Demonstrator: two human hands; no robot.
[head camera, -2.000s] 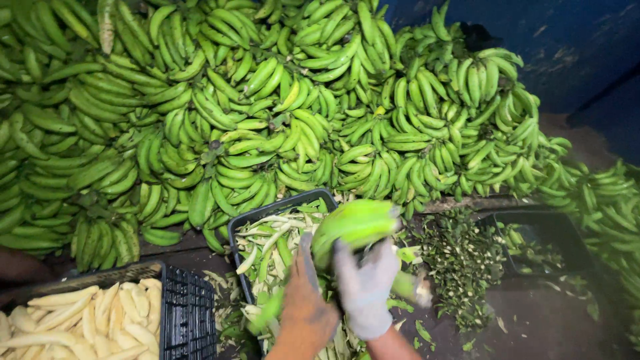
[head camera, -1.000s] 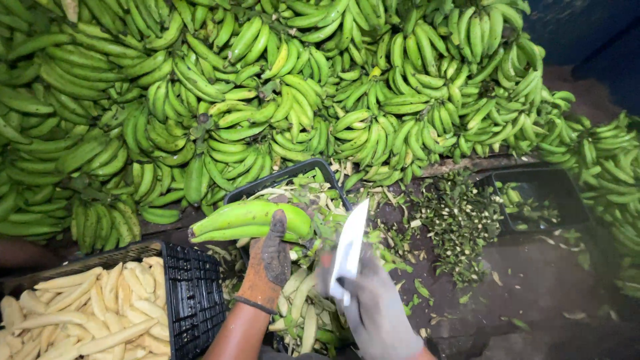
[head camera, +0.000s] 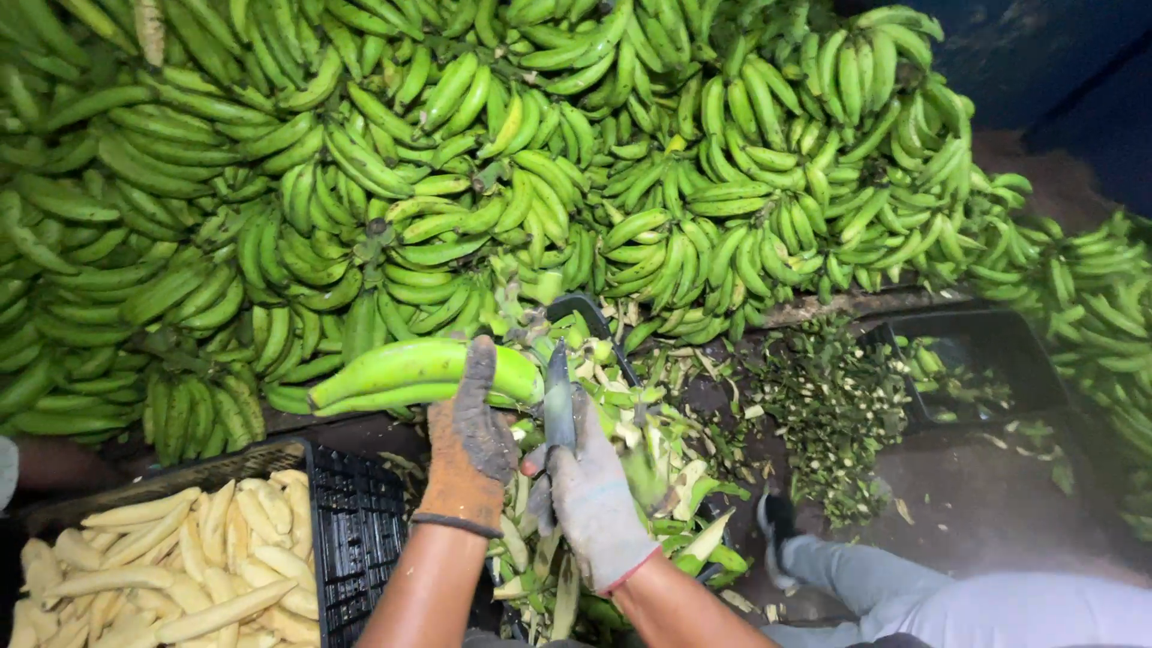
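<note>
My left hand (head camera: 468, 450), in an orange and dark grey work glove, grips a pair of green plantains (head camera: 423, 373) that lie sideways, tips to the left. My right hand (head camera: 589, 495), in a pale grey glove, is closed round a knife (head camera: 559, 400), its blade pointing up beside the plantains' right end. Below and behind both hands, a black crate (head camera: 585, 315) is heaped with green peels (head camera: 697, 486). Part of the crate is hidden by the hands and peels.
Bunches of green plantains (head camera: 432, 207) are piled across the back. A black plastic crate (head camera: 355, 540) of peeled plantains (head camera: 180, 567) stands at lower left. Cut scraps (head camera: 828, 414) and a dark tray (head camera: 985, 360) are at right. A person's leg (head camera: 864, 576) shows at lower right.
The plantains were a blur between both hands two seconds ago; now they are held still in my left hand. The knife blade has come close to their right end. Another person's leg has appeared at lower right.
</note>
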